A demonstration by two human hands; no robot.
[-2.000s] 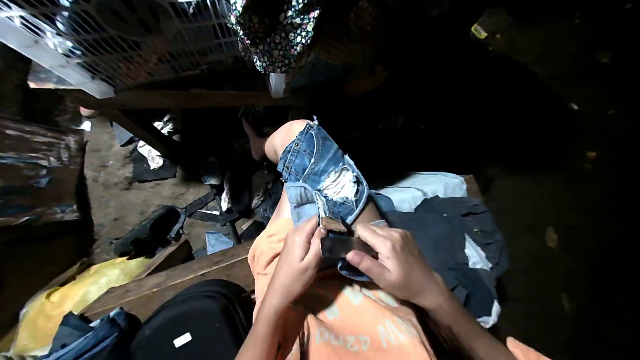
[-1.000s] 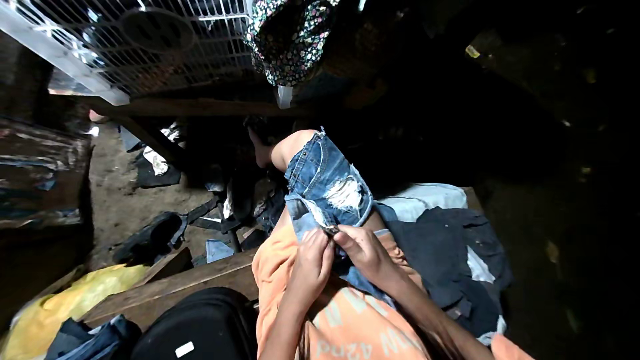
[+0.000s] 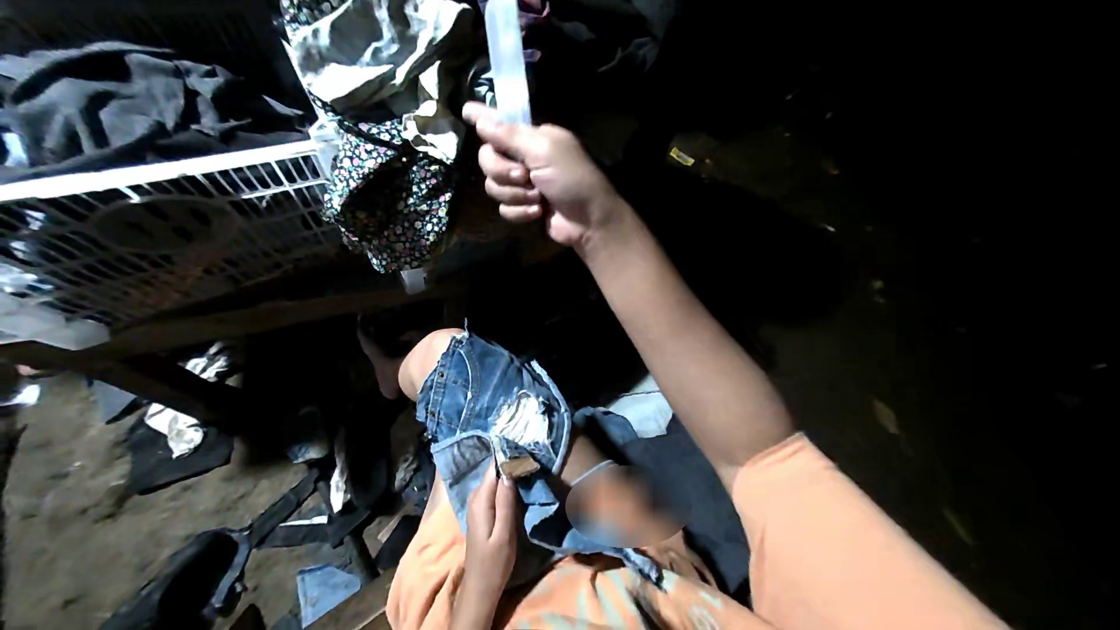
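My right hand (image 3: 547, 179) is raised at the upper middle, its fingers closed around a pale, whitish strip-like object (image 3: 507, 66) that I cannot identify. Low in the view, my left hand (image 3: 492, 521) pinches the edge of a piece of blue denim (image 3: 464, 459) lying over my lap. Beside those fingertips is a small brown patch (image 3: 519, 466) on the denim. Frayed white threads (image 3: 525, 420) show in a worn spot of the denim across my thigh. A blurred area hides part of the lap to the right.
A white plastic crate (image 3: 157, 179) with dark cloth (image 3: 140, 96) stands at upper left on a wooden frame (image 3: 262, 317). A floral cloth (image 3: 394, 201) hangs beside it. Denim scraps (image 3: 324, 591) and dark straps lie on the ground at lower left. Dark fabric (image 3: 691, 490) lies right of my lap.
My right hand has left the denim at my lap and moved up toward the crate side, now gripping the pale strip. My left hand stays at the denim. The view has shifted.
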